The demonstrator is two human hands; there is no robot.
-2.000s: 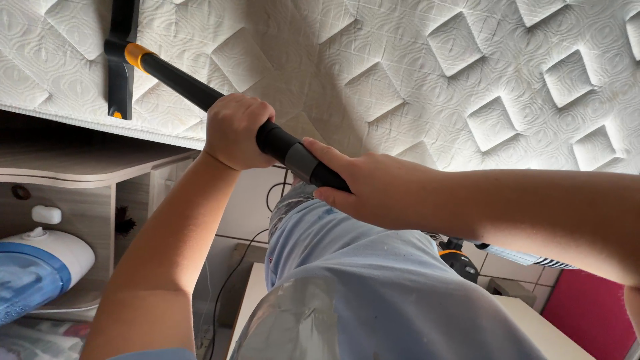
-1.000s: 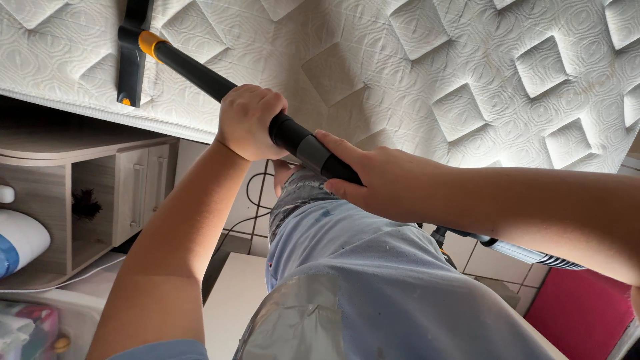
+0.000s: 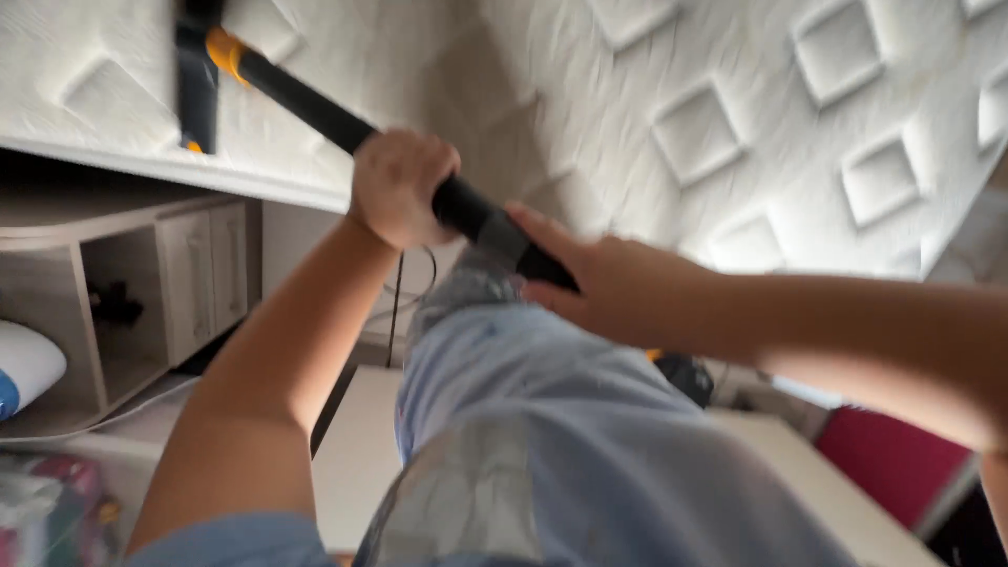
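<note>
A black vacuum cleaner wand with an orange collar runs from upper left to centre. My left hand is wrapped around its middle. My right hand grips the wand's lower end, just past a grey band. At the far end, the black floor head with an orange tip lies against a white quilted mattress; its upper part is cut off by the frame edge. The picture is blurred by motion.
Beneath the mattress edge at left stands a wooden cabinet with an open shelf. A white and blue appliance sits in it. A thin black cable hangs behind my left forearm. At lower right are a magenta panel and a black-and-yellow object.
The view has shifted somewhat, with more of the mattress's right edge showing. Both hands keep their hold on the wand. No other change is plain.
</note>
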